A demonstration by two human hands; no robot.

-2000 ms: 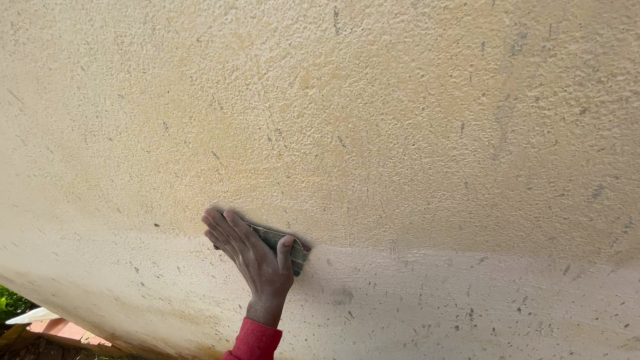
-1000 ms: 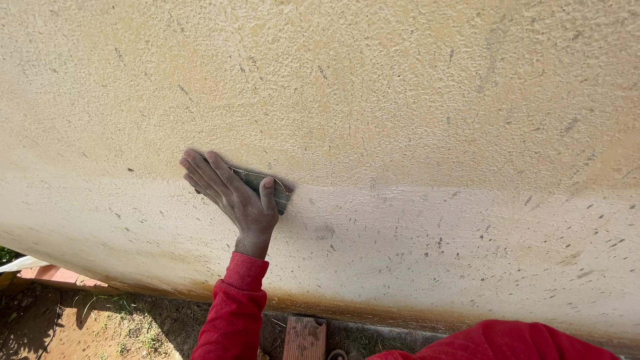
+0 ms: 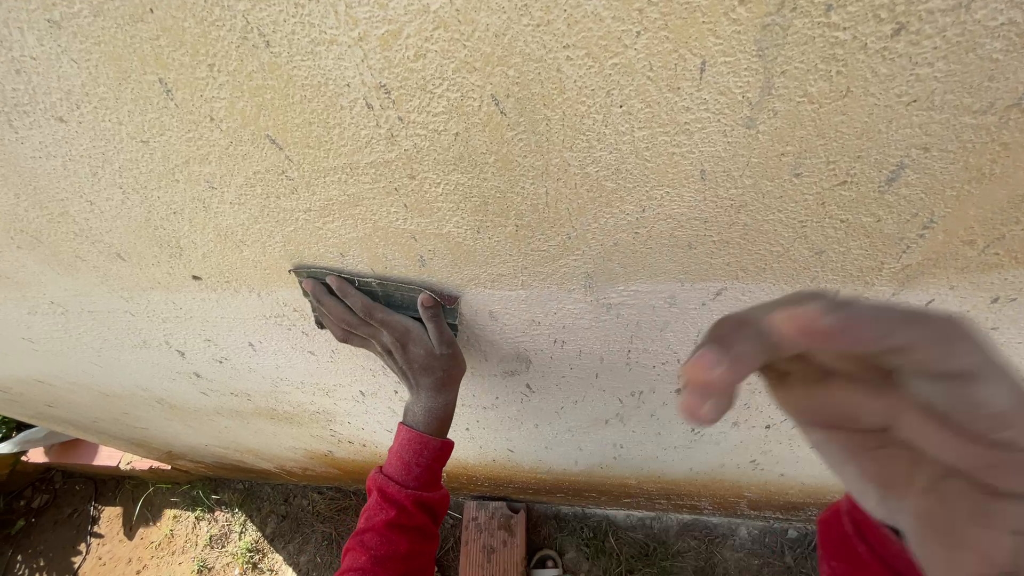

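My left hand [image 3: 400,340], in a red sleeve, presses a dark folded sheet, which looks like sandpaper, possibly around a block [image 3: 376,294], flat against the rough plastered wall [image 3: 560,176]. The fingers spread over it and the thumb lies at its right end. The sheet sits where the wall's yellowish upper part meets a paler lower band [image 3: 608,376]. My right hand [image 3: 872,376], blurred and close to the camera, is raised at the right with bent fingers. Nothing shows in it, and it does not appear to touch the wall.
Below the wall's stained foot lies bare soil with grass [image 3: 216,528]. A ridged reddish brick [image 3: 494,540] stands near the bottom middle, beside a partly visible round pale item [image 3: 546,560]. Pinkish slabs [image 3: 96,454] and a white sheet-like thing [image 3: 36,439] lie at the lower left.
My right hand has come into view at the right; one second ago only red clothing showed at the bottom right. My left hand stays on the dark sheet against the wall. The view has tilted down.
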